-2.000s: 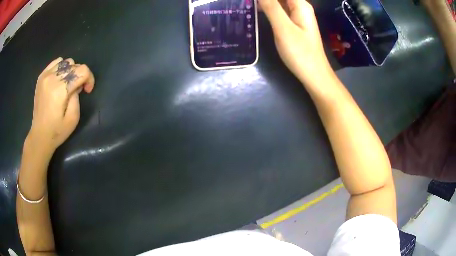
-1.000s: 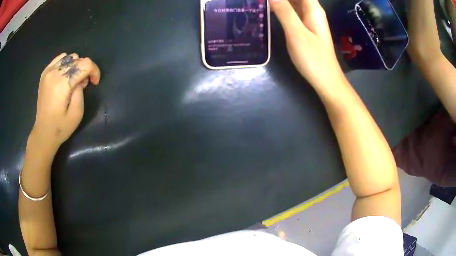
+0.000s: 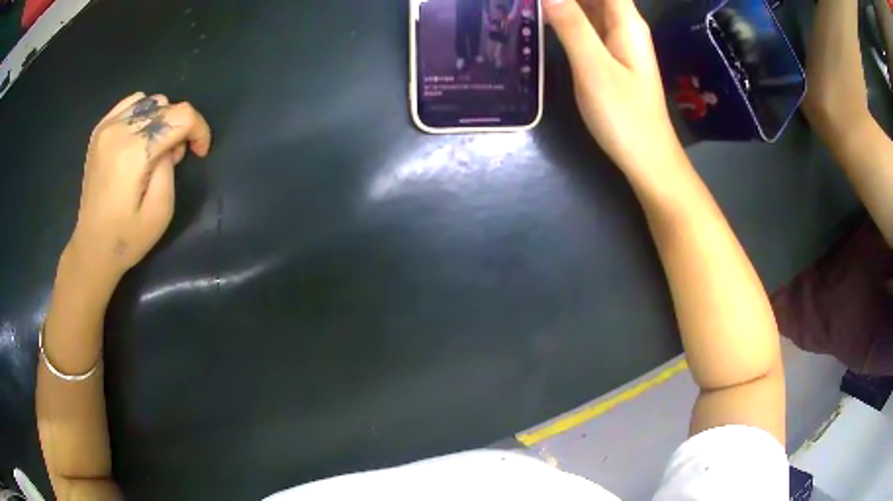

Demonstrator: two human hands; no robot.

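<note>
A smartphone point(image 3: 477, 73) with a pale edge and a lit video screen lies on the dark glossy tabletop point(image 3: 392, 313) at the top centre, its far end cut off by the frame. My right hand point(image 3: 612, 73) is beside the phone's right edge; its fingertips are partly cut off at the top, and whether they touch the phone is unclear. My left hand point(image 3: 142, 176) rests on the tabletop at the left, fingers curled in, with nothing visible in it.
An open dark blue box point(image 3: 720, 83) with a red figure and shiny contents stands right of my right hand. Another person's arm point(image 3: 842, 108) is at the far right. Red shows at the top left corner. A yellow line point(image 3: 602, 401) marks the grey floor below.
The phone, box and both my hands sit slightly further right in the view. The video picture on the screen has changed. The other person's arm has come further into view.
</note>
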